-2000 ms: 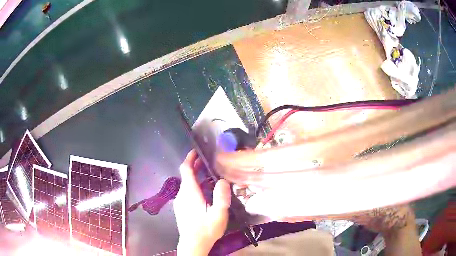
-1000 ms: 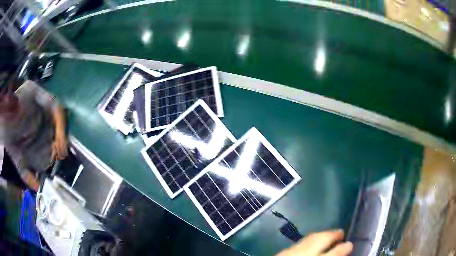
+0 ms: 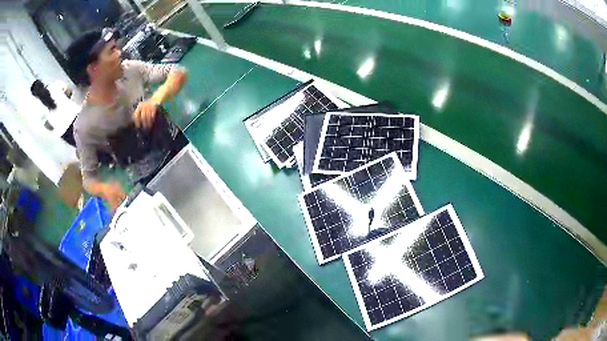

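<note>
Several solar panels lie face up in an overlapping row on the green bench. The nearest solar panel (image 3: 459, 246) is at lower centre, with white glare across its grid. A second panel (image 3: 326, 223) and a third (image 3: 366, 143) lie behind it. More panels (image 3: 299, 120) are piled at the far end, with black sheets, perhaps back housings (image 3: 315, 126), partly under them. A blurred skin-toned sliver at the bottom edge, perhaps my left hand (image 3: 499, 337), is almost fully cut off; what it holds is hidden. My right hand is out of the picture.
A person (image 3: 116, 126) stands at the left beside the bench. Another person (image 3: 50, 100) is farther back. A grey metal-framed surface (image 3: 206, 200), a white object (image 3: 143, 260) and a blue bin (image 3: 86, 233) are at left. A pale rail (image 3: 466, 153) separates the bench from the green belt (image 3: 399, 66).
The view has swung left, away from the tan board. The hand and the white-edged piece beside it have dropped out of clear view. The person at left now shows with raised arm.
</note>
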